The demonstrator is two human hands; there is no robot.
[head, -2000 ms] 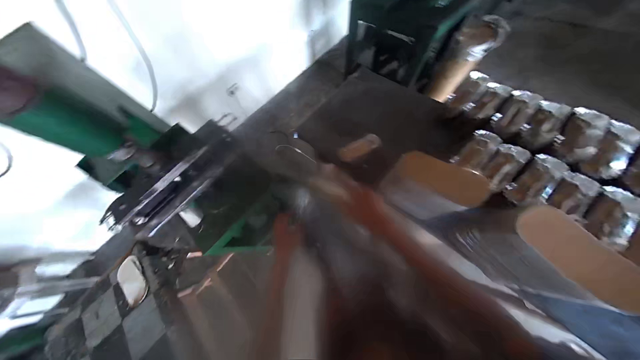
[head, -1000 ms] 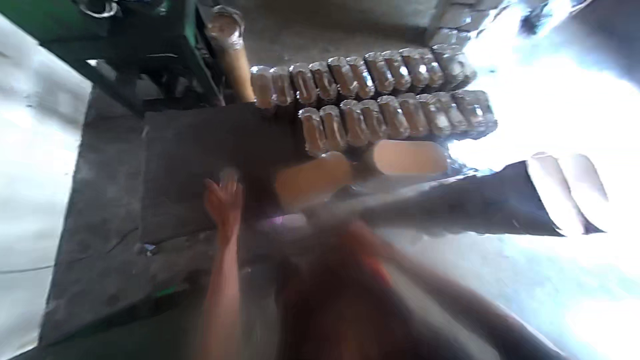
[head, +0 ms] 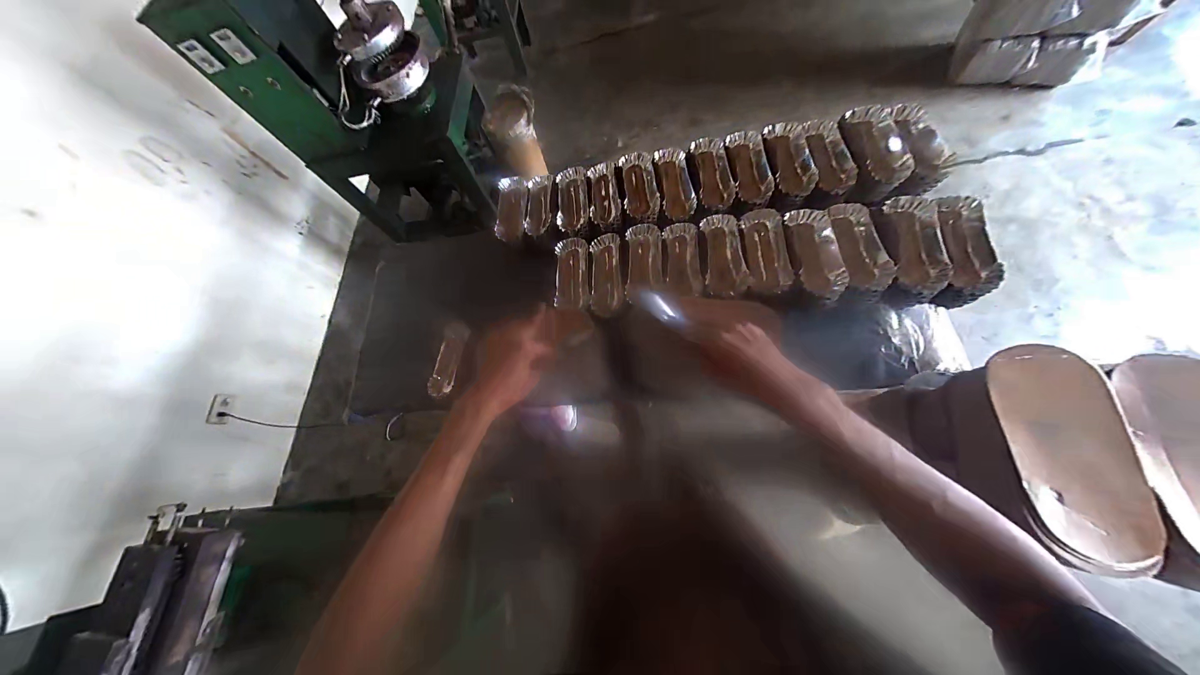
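Observation:
My left hand reaches over the dark mat, at the near edge of the rows of stacked, shiny fluted trays. It touches or nearly touches a brown oblong piece, blurred; whether it grips it cannot be told. Right of it, my right hand lies over another brown oblong piece, just below the near row of trays; its fingers are blurred, with a bright glint beside them. A single narrow fluted tray lies on the mat left of my left hand.
A green metal machine stands at upper left, another machine at lower left. Tall stacks of oval brown pieces are at right. Wrapped bundles sit at upper right. A cord runs from a wall socket along the floor.
The view has swung widely. My left hand has moved from the dark mat toward the brown oblong pieces by the tray rows. My right hand now reaches forward to those pieces.

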